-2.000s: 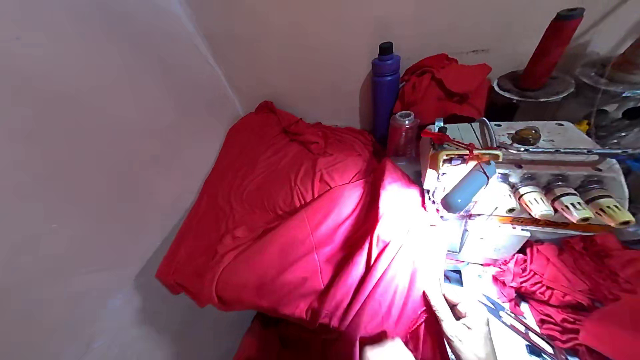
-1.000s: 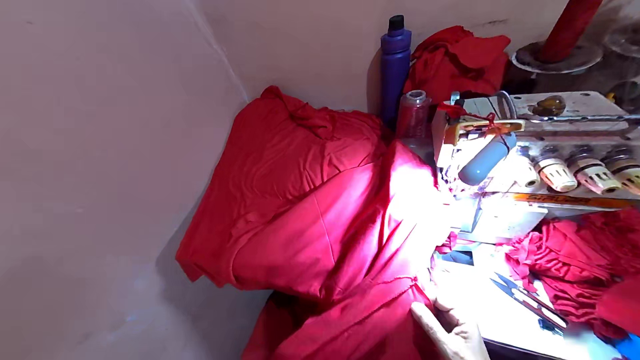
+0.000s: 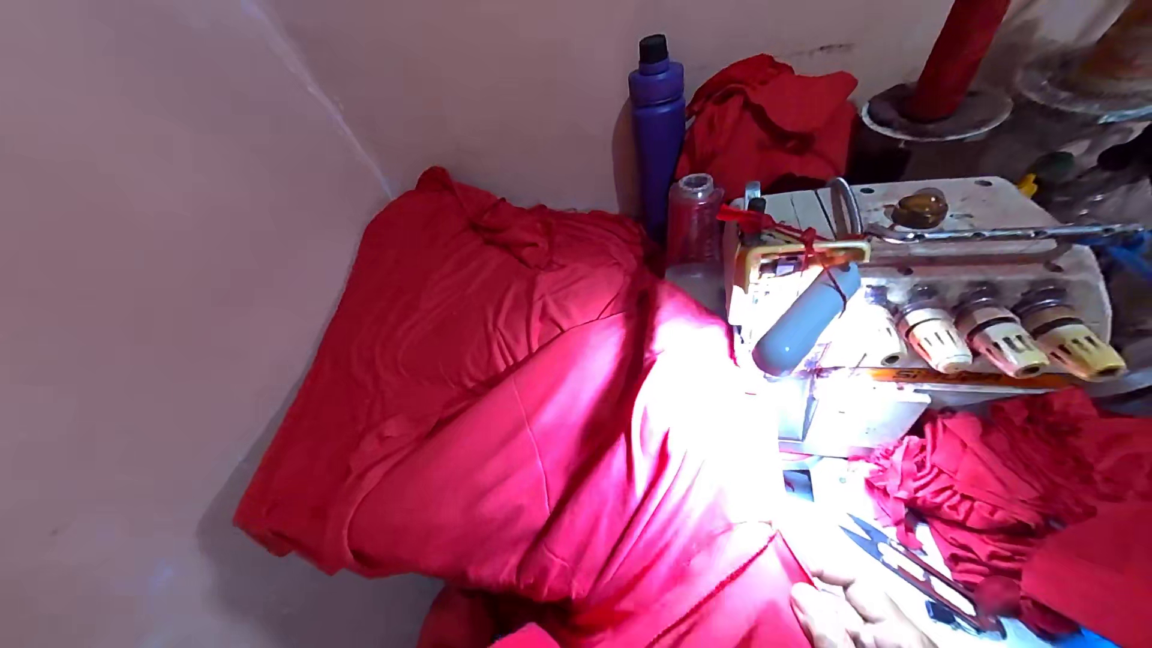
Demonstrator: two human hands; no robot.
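Note:
Red fabric point(image 3: 468, 432) lies heaped from the wall to the bottom of the head view, with a seam running along its lower right part. My right hand point(image 3: 855, 614) is at the bottom edge, its fingertips on the right border of this fabric; glare and the frame edge hide part of it. My left hand does not show. Above my right hand stands an overlock sewing machine point(image 3: 981, 261) with several tension dials and a grey cylinder tied on by red thread. Thread snips point(image 3: 918, 569) lie to the right of my right hand.
A purple bottle point(image 3: 659, 135) and a thread cone point(image 3: 695, 220) stand behind the fabric, left of the machine. More red cloth point(image 3: 774, 117) is bunched against the wall. Gathered red fabric point(image 3: 1008, 486) lies right of the snips. A red thread spool point(image 3: 958, 58) stands at the back.
Fingers seen at the bottom centre two seconds ago are out of view now. The seamed red fabric now reaches my right hand, which sits lower in the view.

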